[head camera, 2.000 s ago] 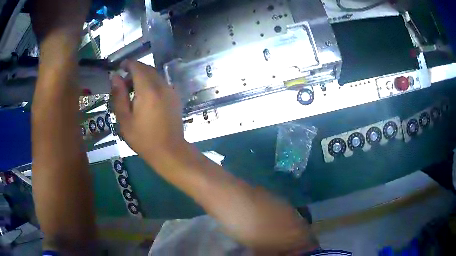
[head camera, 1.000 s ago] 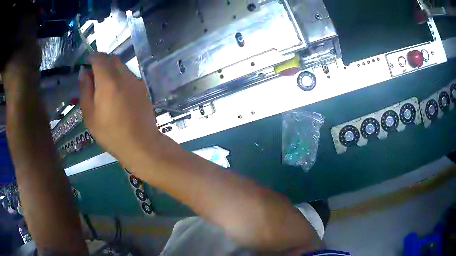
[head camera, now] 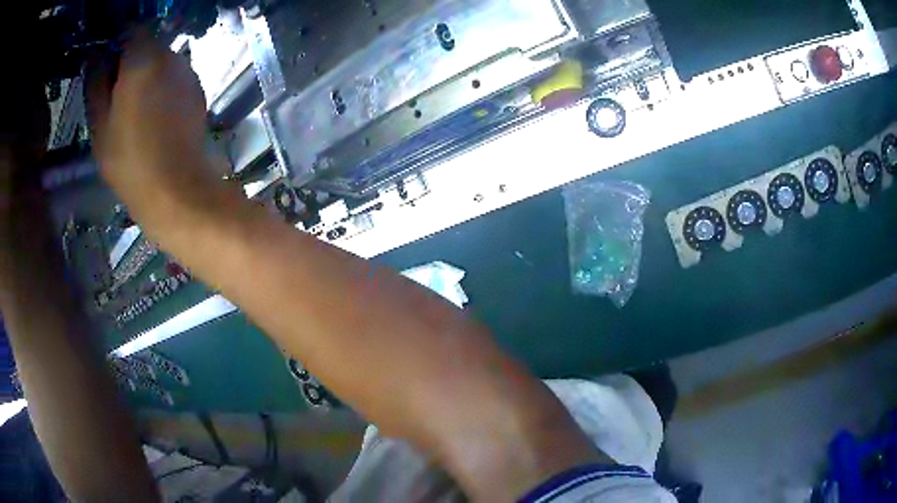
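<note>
My right hand [head camera: 148,123] is raised at the upper left, in front of the dark machine part [head camera: 89,20]. Its fingers are bent, blurred and in shadow; what they touch or hold cannot be made out. My left forearm rises along the left edge, and my left hand is lost in the dark upper-left corner. No syringe or needle can be made out. The silver fixture plate [head camera: 393,64] lies to the right of my right hand.
A white rail [head camera: 531,157] carries one round part [head camera: 606,118] and a red button [head camera: 825,65]. A red knob with yellow collar [head camera: 559,85] is beside the plate. The green mat holds a clear bag [head camera: 605,241], a white tissue [head camera: 439,280] and round-part panels [head camera: 762,206].
Both hands have moved up and left into the dark machine area. The view has shifted, so the plate and rail sit higher. The white piece seen earlier at my right fingertips cannot be made out now.
</note>
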